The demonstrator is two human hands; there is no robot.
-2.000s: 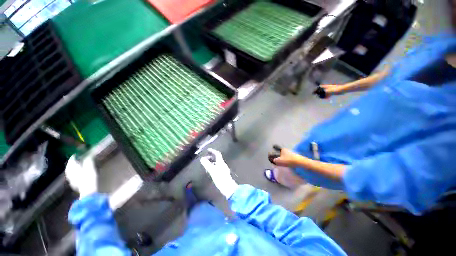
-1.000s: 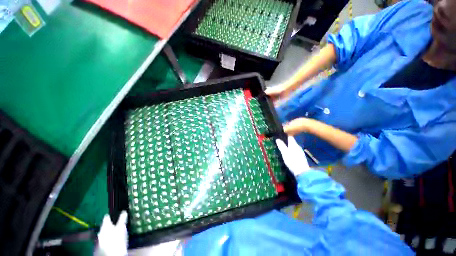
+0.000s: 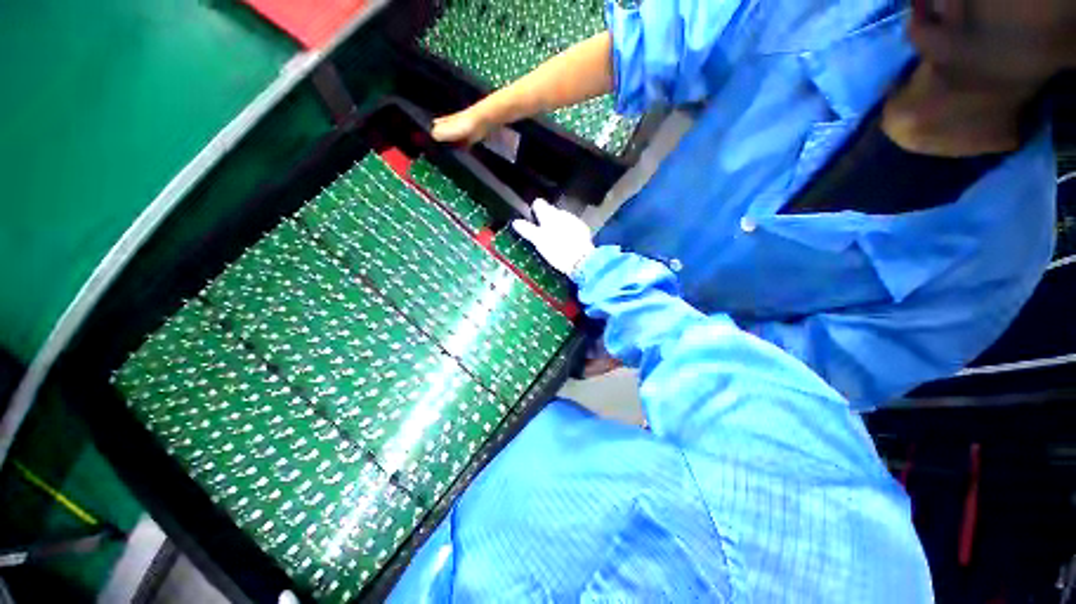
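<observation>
A black bin (image 3: pixel 212 531) filled with rows of green circuit boards (image 3: pixel 342 354) lies tilted in front of me. A thin red strip (image 3: pixel 510 262) runs across the boards near the bin's far right end, with more green boards beyond it. My gloved right hand (image 3: pixel 555 236) holds the rim at that end, fingers over the edge. Only a white sliver of my gloved left hand (image 3: pixel 287 598) shows at the bottom edge, by the bin's near side; its grip is hidden. The other person's hand (image 3: pixel 458 127) is on the bin's top corner.
A person in a blue smock (image 3: pixel 814 236) stands close at the right, another hand partly hidden by the bin's lower right corner. A second black bin of green boards (image 3: pixel 519 47) is behind. A green-matted bench (image 3: pixel 106 130) with a red sheet (image 3: pixel 309 18) lies at the left.
The bin has turned and shifted left and down in view. The other person's hand has moved along to its top corner. My left hand has nearly left the picture; my right hand stays at the rim.
</observation>
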